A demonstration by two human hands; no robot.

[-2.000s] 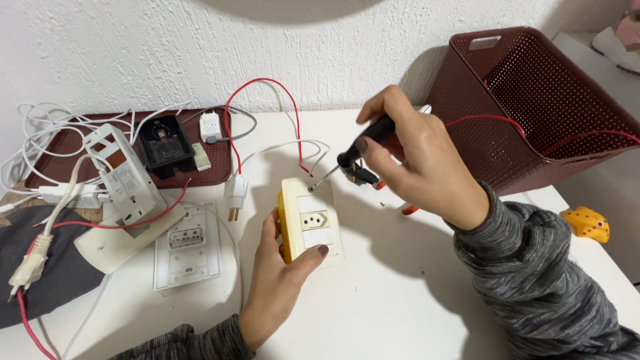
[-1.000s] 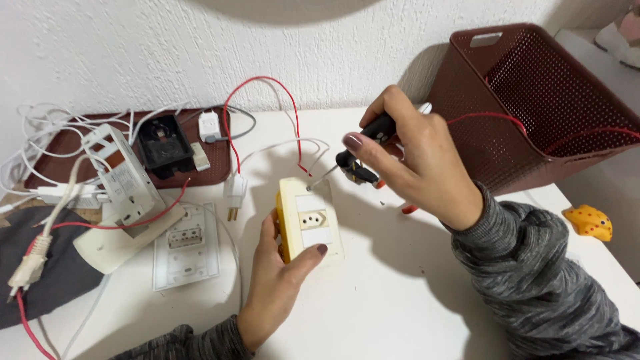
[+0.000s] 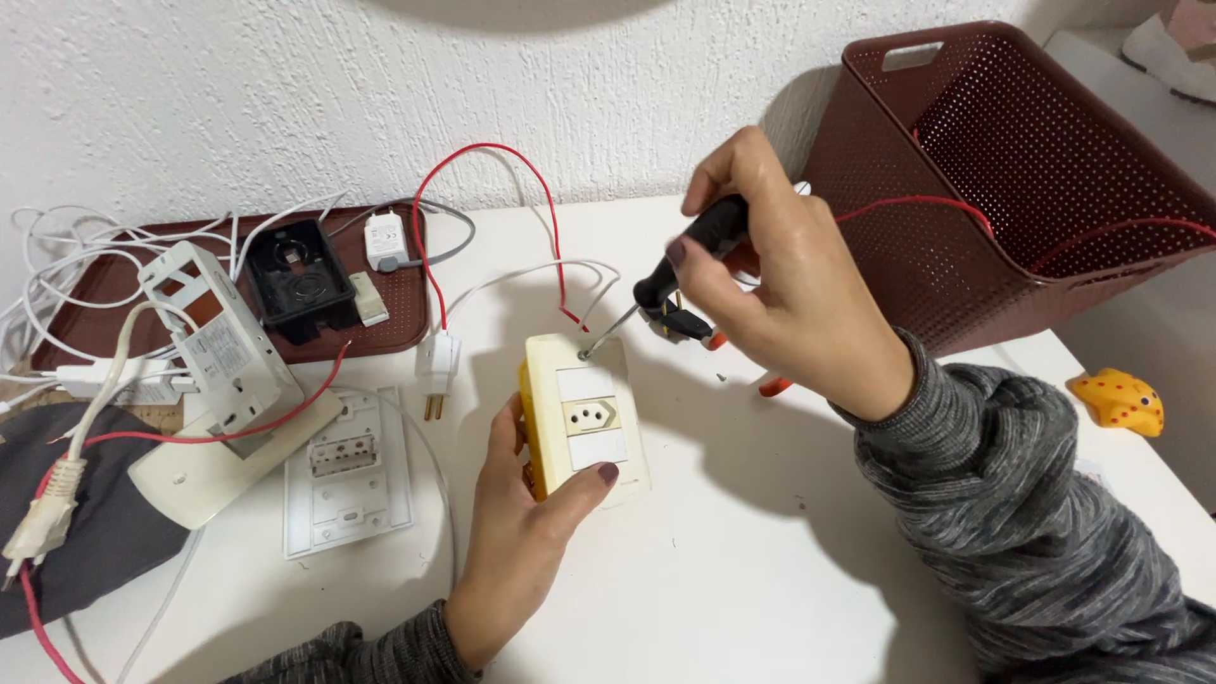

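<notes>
My left hand (image 3: 532, 532) grips the lower part of a cream outlet plate (image 3: 627, 465), which sits on a yellow electrical box (image 3: 533, 432); the thumb presses on the plate's face. A single socket with round holes shows in the middle of the plate. In my right hand (image 3: 793, 271) is a screwdriver (image 3: 698, 247) with a black handle, held tilted. Its tip meets the screw (image 3: 584, 355) near the top of the plate. Behind that hand lie a black plug (image 3: 676, 321) and a tool with orange-red grips (image 3: 775, 387), both partly hidden.
A brown perforated basket (image 3: 883, 190) stands at the right, a yellow spotted toy (image 3: 1119, 401) beside it. At left, a brown tray (image 3: 399, 318) holds a black box (image 3: 296, 280), a white charger (image 3: 385, 239) and cables. Nearer are a white outlet plate (image 3: 350, 503) and a white plug (image 3: 438, 366).
My right hand's fingers have shifted around the screwdriver handle, the index finger lifting higher. The left hand keeps its hold on the plate and box.
</notes>
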